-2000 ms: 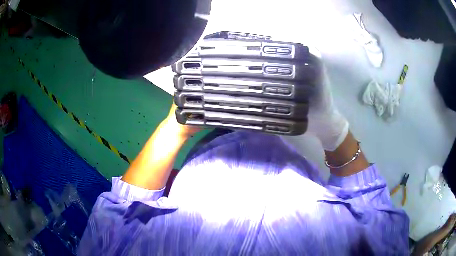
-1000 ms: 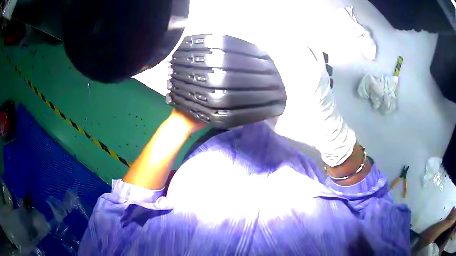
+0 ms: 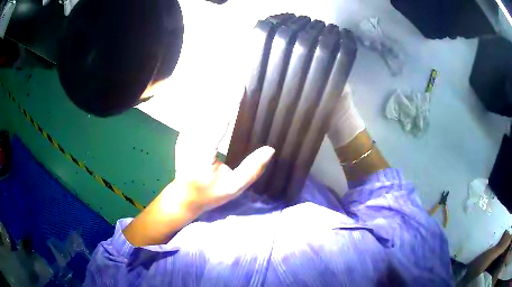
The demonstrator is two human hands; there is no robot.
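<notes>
A fanned bundle of several black moulded cases (image 3: 297,106) stands tilted in front of my chest, long edges facing me, tops leaning right. My right hand (image 3: 345,120), in a white glove, supports it from the right; its fingers are hidden behind the cases. My left hand (image 3: 216,182) looks bare. Its thumb lies across the lower left part of the bundle; whether it presses on it is unclear. Its fingers are washed out by glare, so their grip, and any cloth in them, cannot be made out.
A black lamp head (image 3: 120,53) hangs close at upper left. On the white table (image 3: 387,162) lie crumpled white cloth (image 3: 408,112), a yellow-black stick (image 3: 431,81) and orange-handled nippers (image 3: 442,208). Dark blocks (image 3: 443,17) stand at upper right. Another person's arm (image 3: 488,260) shows at lower right.
The bundle has turned from lying crosswise to near upright, its long edges now facing me. My left hand has come off its lower left corner, thumb spread. My right wrist has moved left and up.
</notes>
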